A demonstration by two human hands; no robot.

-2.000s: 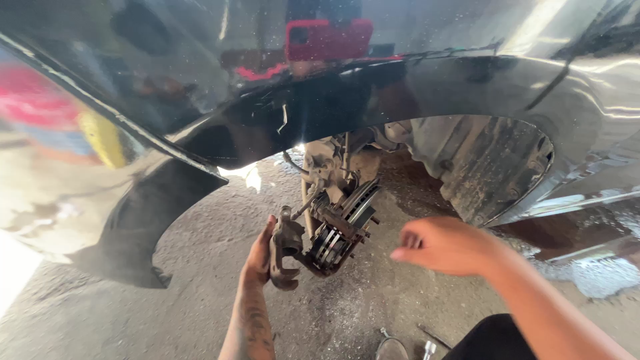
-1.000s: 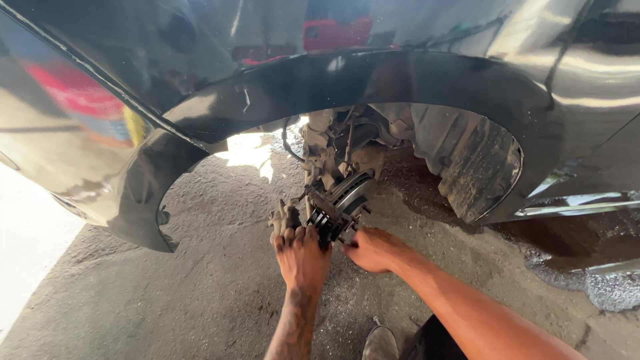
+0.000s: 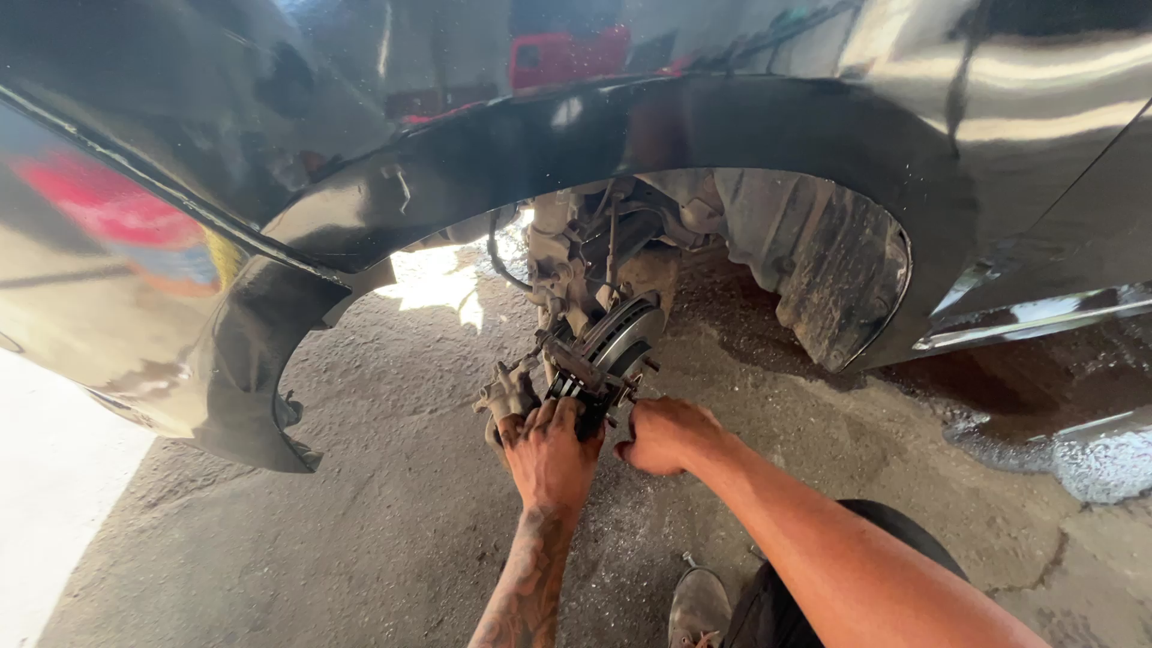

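My left hand (image 3: pixel 551 450) lies over the brake assembly, its fingers hooked at the near edge between the brake caliper (image 3: pixel 511 391) and the caliper bracket (image 3: pixel 576 363). The caliper hangs off to the left of the brake disc (image 3: pixel 630 333). Dark brake pads (image 3: pixel 565 385) show partly above my left fingertips. My right hand (image 3: pixel 666 436) is curled just right of the bracket's lower end, close to the wheel studs (image 3: pixel 650 364); whether it holds something small is hidden.
The dark fender arch (image 3: pixel 684 126) curves above the hands. Behind the disc stand the strut and knuckle (image 3: pixel 556 252), with a black hose (image 3: pixel 497 256) at left and a dirty wheel-well liner (image 3: pixel 810 261) at right. My shoe (image 3: pixel 699 605) rests on the concrete floor (image 3: pixel 360 540).
Two seconds ago my left hand held the caliper from its left side; now it reaches over the pads and bracket. My right hand has moved left, from open air to beside the bracket.
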